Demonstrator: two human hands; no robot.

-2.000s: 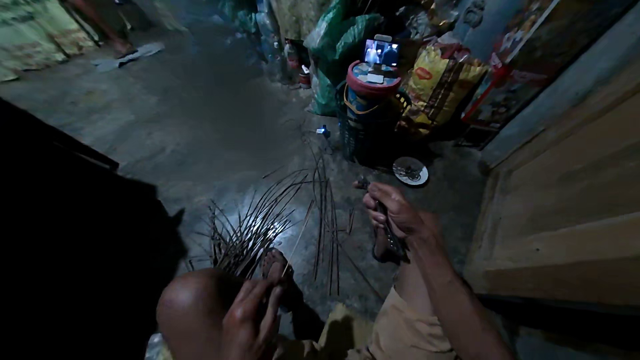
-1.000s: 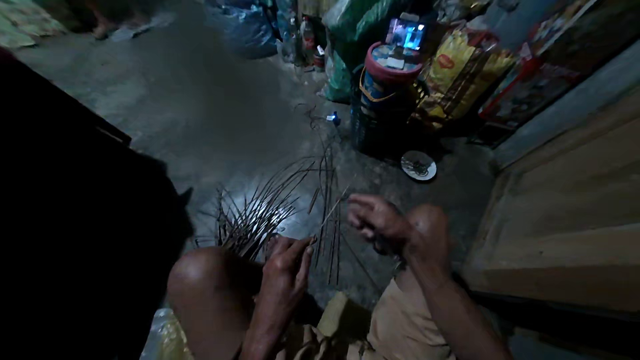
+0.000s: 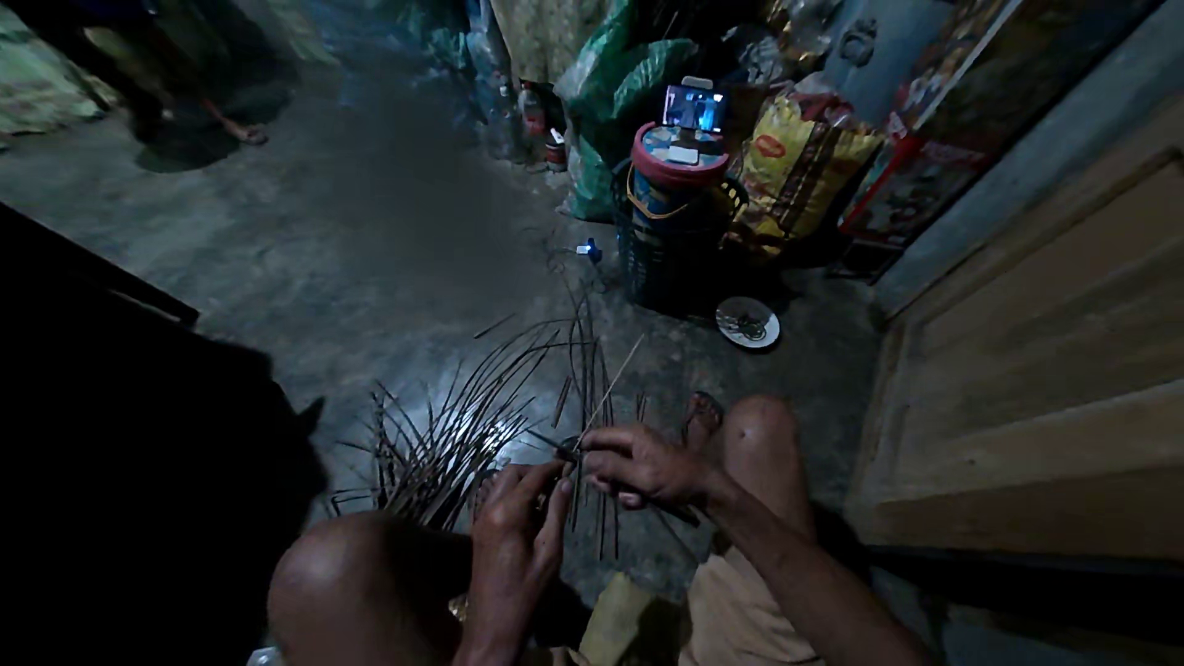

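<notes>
My left hand (image 3: 520,518) pinches the lower end of a thin pale strip (image 3: 612,384), which slants up and to the right. Close beside it, my right hand (image 3: 638,462) is closed around a dark tool, seemingly a knife (image 3: 552,443), whose narrow blade points left across the strip. The fingertips of both hands are nearly together, so the tool's grip is mostly hidden. On the concrete floor beyond my left hand lies a loose pile of thin dark strips (image 3: 435,453). More long strips (image 3: 585,361) lie just beyond both hands.
A white plate (image 3: 747,323) with small dark pieces sits right of a basket (image 3: 647,268) holding a pink-lidded bucket (image 3: 680,171), with a lit phone (image 3: 694,108) on top. A yellow sack (image 3: 800,171) and a wooden door (image 3: 1036,407) are at right. A person's foot (image 3: 245,134) shows at upper left.
My right hand has come in from the right to meet my left hand at the strip. Two seconds ago my hands were wide apart.
</notes>
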